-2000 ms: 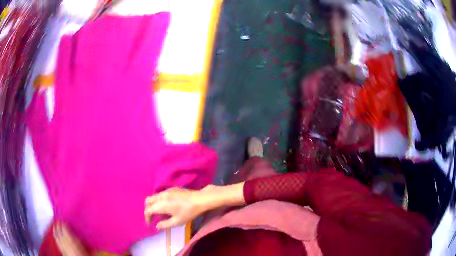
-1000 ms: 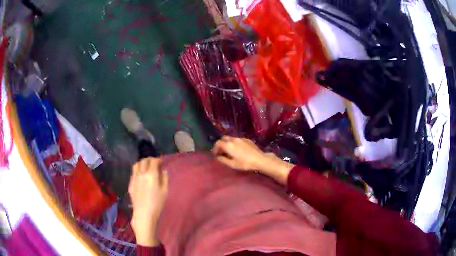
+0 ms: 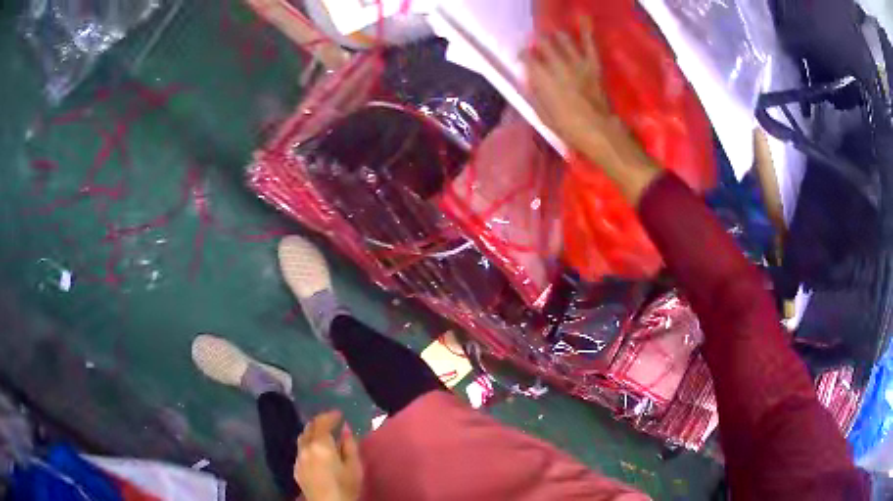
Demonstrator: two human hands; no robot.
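A bundle of bright red-orange cloth or thin plastic lies at the upper right, on top of stacked garment bags. My right hand is on its upper left part, fingers spread over the edge between it and a white sheet. Whether the fingers grip anything is not clear. The stack of clear garment bags with red edging lies beside my feet. My left hand is low at the bottom centre, beside my pink apron, partly cut off, fingers loosely bent, with nothing visible in it.
The green floor has scattered red strips and scraps. Clear plastic lies at the upper left. Dark garments and a black hanger are at the right. Blue cloth shows at the lower left. A wooden bar is at the top.
The view has turned right, away from the table with the magenta coat. My right hand has moved from the apron up to the red-orange bundle. My left hand has stayed low by the apron.
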